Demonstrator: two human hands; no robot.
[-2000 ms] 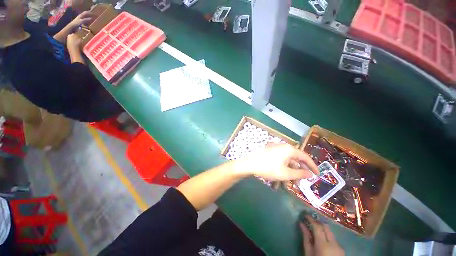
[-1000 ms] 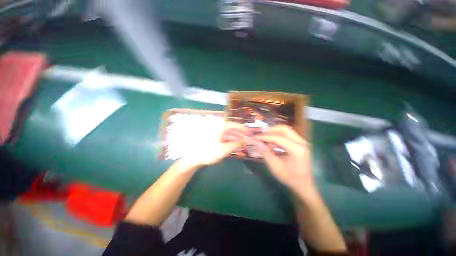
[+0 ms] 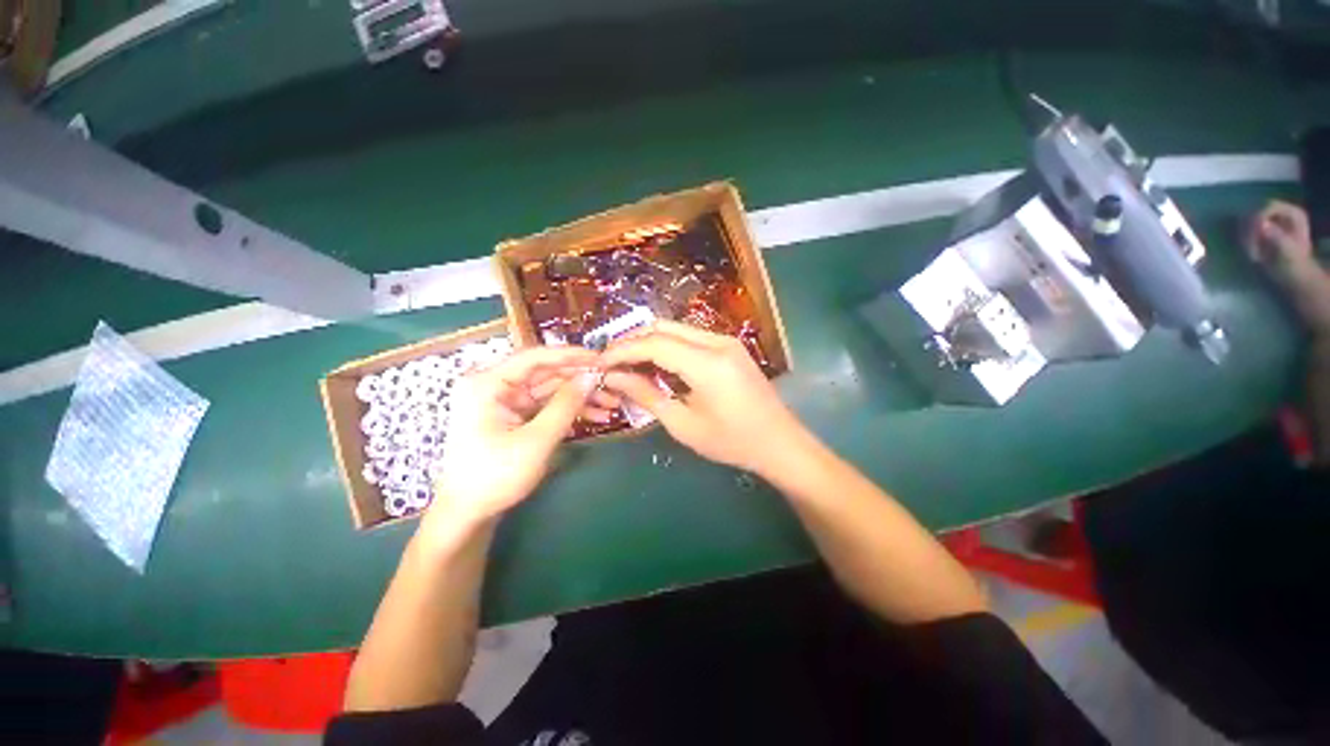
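Note:
My left hand (image 3: pixel 503 437) and my right hand (image 3: pixel 705 391) meet over the front edge of the larger parts box (image 3: pixel 770 299). Their fingertips come together on a small pale part (image 3: pixel 592 379), mostly hidden by the fingers. A pale frame (image 3: pixel 624 330) shows just behind the fingers, over the copper-coloured parts (image 3: pixel 664 277) in the box; whether it is held I cannot tell. The smaller parts box (image 3: pixel 346 455) is left of it, filled with white rings (image 3: pixel 394 423), partly covered by my left hand.
A grey electric screwdriver (image 3: pixel 1123 226) rests on the pale screw feeder (image 3: pixel 1058 284) at right. A bubble-wrap sheet (image 3: pixel 124 445) lies at left. A slanted grey support (image 3: pixel 175 219) rises at upper left. A frame unit (image 3: pixel 401 26) lies at the back. Another person's hand (image 3: pixel 1284 241) is at far right.
The view has swung right, bringing the feeder and screwdriver into view. Two seconds ago my left hand held a frame over the larger box and my right was apart; now both hands are together.

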